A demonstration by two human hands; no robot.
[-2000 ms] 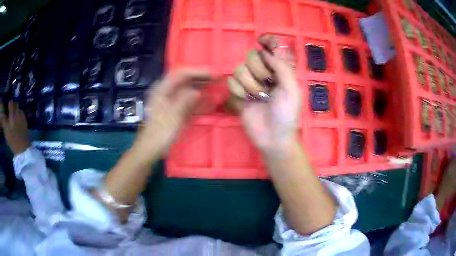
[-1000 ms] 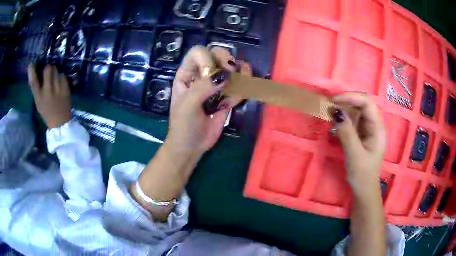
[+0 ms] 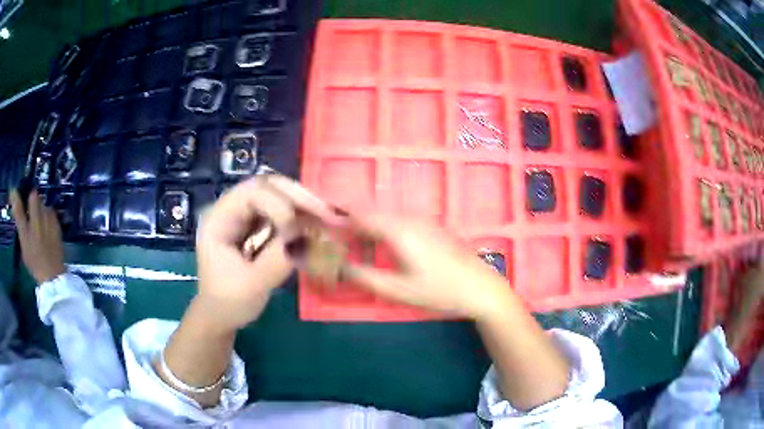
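My left hand [image 3: 239, 247] and my right hand [image 3: 427, 268] meet over the lower left corner of the red tray [image 3: 310, 293]. Between their fingertips is a blurred gold-toned piece, apparently the metal strap [image 3: 325, 253]. A small bright gold glint shows inside my curled left fingers. My right thumb and fingers close around the piece from the right. Motion blur and fingers hide its shape, and whether a watch body is attached cannot be told. Black watch bodies [image 3: 540, 190] sit in the red tray's right-hand pockets.
A black tray [image 3: 126, 239] with silver-outlined watch parts lies left. A pocket holds thin silver pins [image 3: 481, 121]. Tilted strap trays [image 3: 649, 167] and a white label [image 3: 630, 92] are right. Other people's hands show at left [image 3: 38, 235] and right [image 3: 744, 314].
The strap was stretched between my hands a second ago; now my hands are together and it is bunched and blurred between them. The view has swung back to the right.
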